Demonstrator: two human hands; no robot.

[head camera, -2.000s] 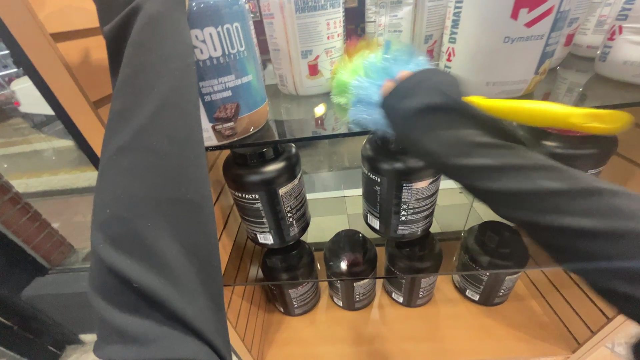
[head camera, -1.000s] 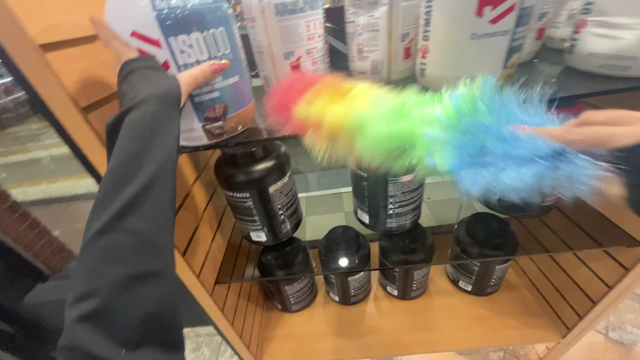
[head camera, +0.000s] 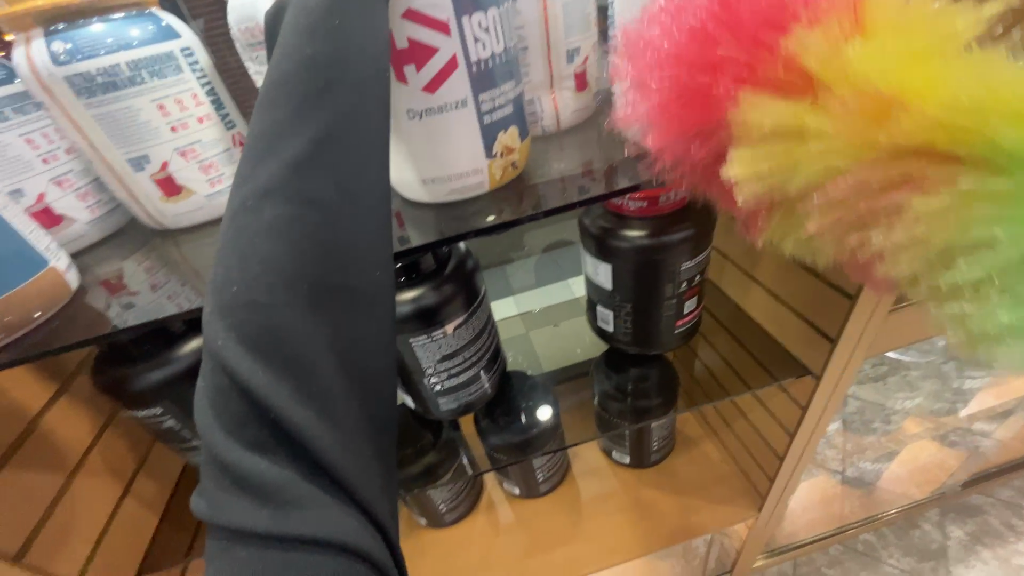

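Observation:
A rainbow-coloured fluffy duster (head camera: 840,136) fills the upper right, its red end close to the glass shelf edge and above a black tub with a red lid (head camera: 648,272). My right hand is outside the frame. A dark sleeve on my left arm crosses the view from bottom to top, and the left hand lies beyond the top edge. Just right of that sleeve, a white Dymatize protein tub (head camera: 448,104) stands on the upper glass shelf (head camera: 560,180). Another white tub, turned to its printed back (head camera: 136,120), is to the left of the sleeve.
Black tubs stand on the lower glass shelf, one of them (head camera: 452,336) beside the sleeve. More black tubs (head camera: 524,440) are on the wooden base (head camera: 640,512) below. Slatted wooden walls (head camera: 72,448) flank the shelves, and a mirror-like panel (head camera: 904,432) is at the right.
The view has swung right and come closer. My left hand, on the ISO100 tub one second ago, has left view, as has my right hand. The duster now shows large at upper right.

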